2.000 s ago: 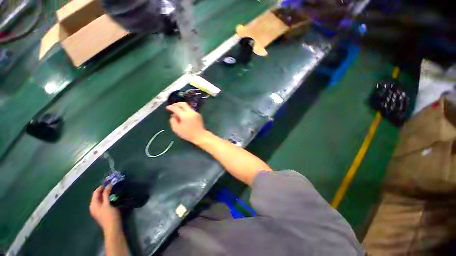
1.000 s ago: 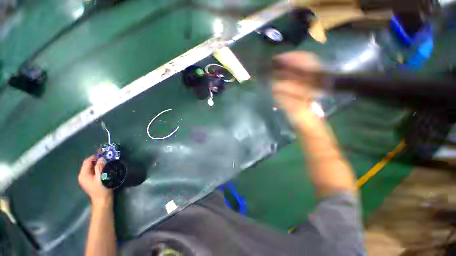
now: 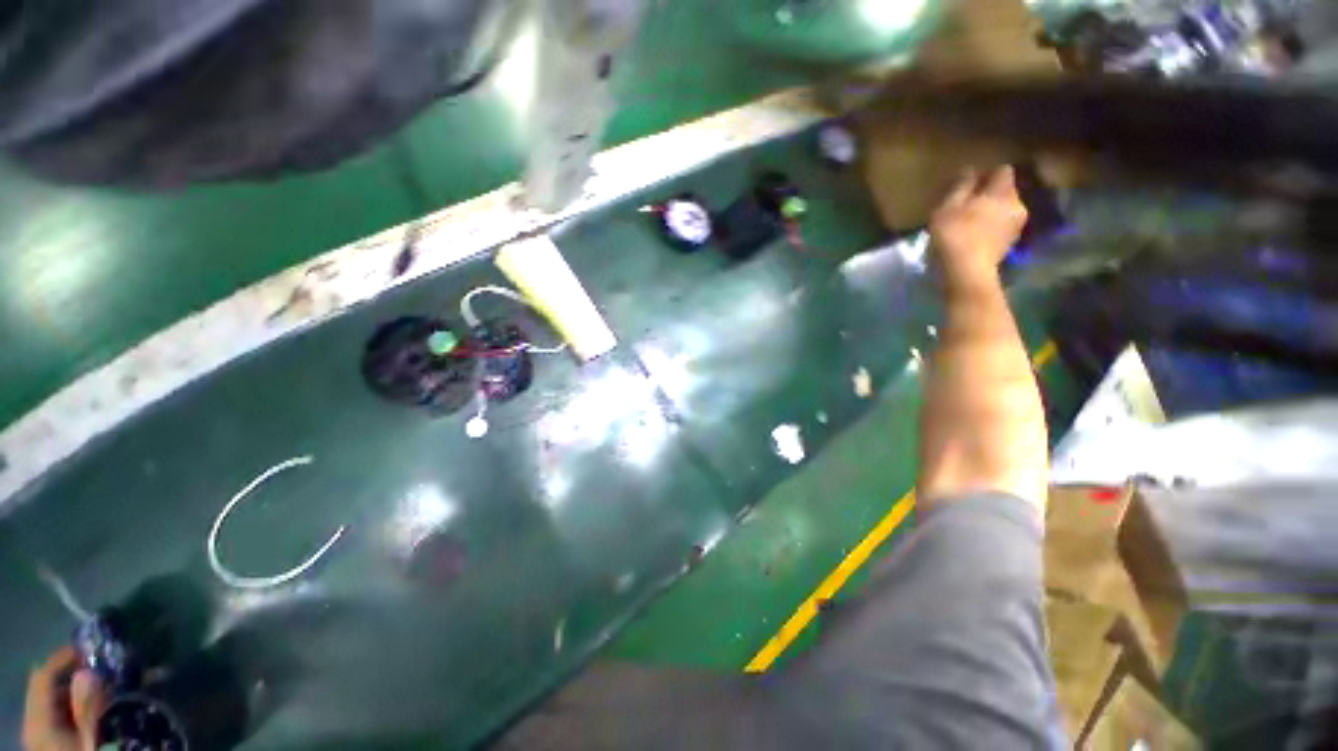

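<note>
My left hand (image 3: 62, 707), cut off by the lower left corner, holds a black round housing (image 3: 143, 725) with a blue-silver disc (image 3: 103, 654) beside it and a thin pale lead. My right hand (image 3: 979, 223) is stretched out at the upper right over a brown card (image 3: 910, 162); its fingers are bent, and whether they hold anything cannot be told. An open black housing (image 3: 408, 361) with a green round component (image 3: 443, 342), red and white leads and a dark part lies mid-bench, beside a cream strip (image 3: 558, 298).
A curved pale wire (image 3: 223, 531) lies on the bench. Another silver disc (image 3: 685, 222) and black housing (image 3: 753, 220) lie further right. A white rail (image 3: 316, 301) with a post borders the belt. A large dark shape covers the upper left. Cartons (image 3: 1086, 550) stand at lower right.
The view has swung right, so my left hand now sits in the lower left corner, still holding its unit. My right hand has gone from near the mid-bench housing to the brown card.
</note>
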